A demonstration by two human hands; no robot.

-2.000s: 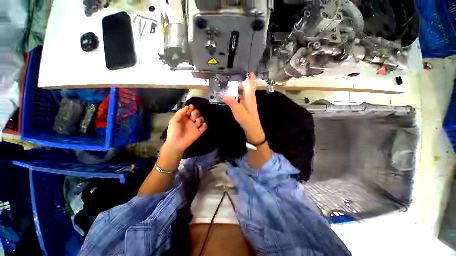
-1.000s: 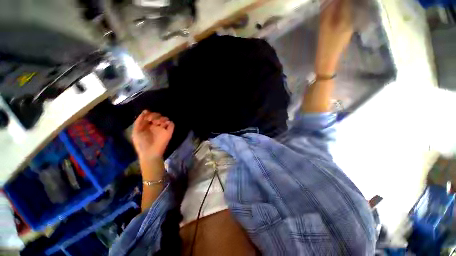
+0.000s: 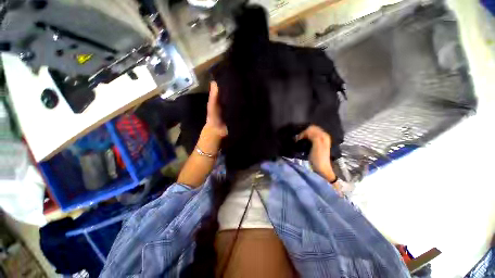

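Observation:
A black garment (image 3: 277,92) lies bunched over my lap and reaches up onto the table edge, right of the machine's work plate. My left hand (image 3: 215,111) is at the garment's left side, fingers pointing up and partly hidden by the cloth. My right hand (image 3: 317,142) is at its lower right, fingers curled over the cloth, fingertips partly hidden. The grey button-sewing machine (image 3: 70,46) with a yellow triangle is at upper left. Its shiny work plate (image 3: 176,76) holds no garment that I can see.
A large crate lined with grey plastic (image 3: 396,76) stands right of my lap. A blue crate (image 3: 97,190) with red and clear packets is under the table at left. A lower blue crate (image 3: 92,233) is below it. A round black object (image 3: 49,98) lies on the table.
The view has turned toward the right. My right hand has come back from the large crate to the garment. My left hand has moved onto the garment, which now reaches higher onto the table.

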